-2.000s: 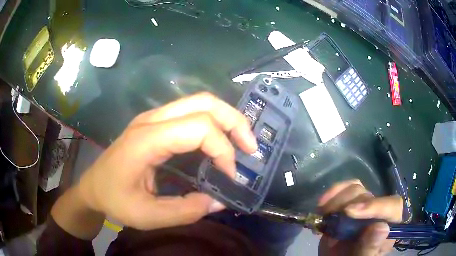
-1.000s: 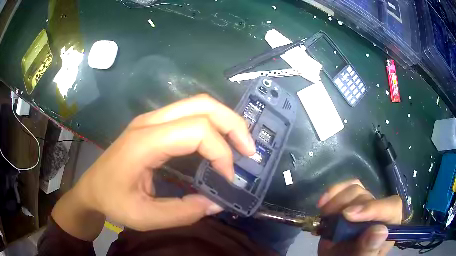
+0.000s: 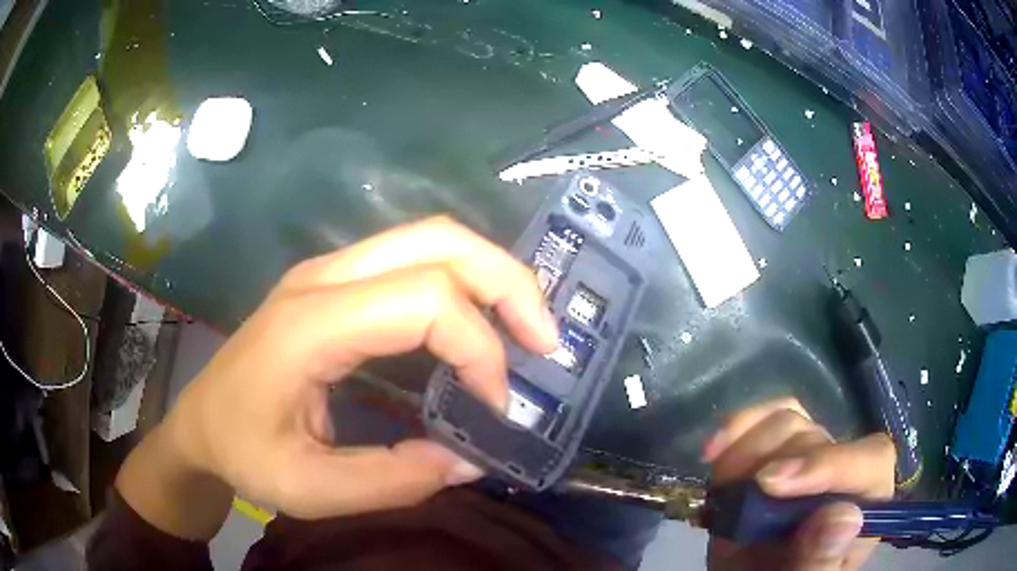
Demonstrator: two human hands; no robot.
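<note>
The dark grey-blue rear shell of a phone (image 3: 619,268) is tilted, with its camera holes up and its open battery bay and metal card slots facing me. My left hand (image 3: 368,368) grips its lower left side, thumb at the lower end and fingers over the bay. My right hand (image 3: 797,480) is closed around the blue handle of a soldering iron (image 3: 636,493). The iron's metal barrel points left to the shell's lower end; its tip is hidden there, so I cannot tell if they touch. Whatever lies under my left fingertips is hidden.
A front housing with pale keys (image 3: 769,184), white pieces (image 3: 705,243) and a perforated strip (image 3: 574,165) lie beyond the shell. A black-handled tool (image 3: 881,374), red-and-white packet (image 3: 869,171) and blue holder (image 3: 987,396) are right. A white rounded object (image 3: 220,128) and yellow-green box (image 3: 78,148) are left.
The shell and my left hand have shifted slightly down and left in the view, and the shell's lower end has tilted a little. My right hand still holds the iron in nearly the same place.
</note>
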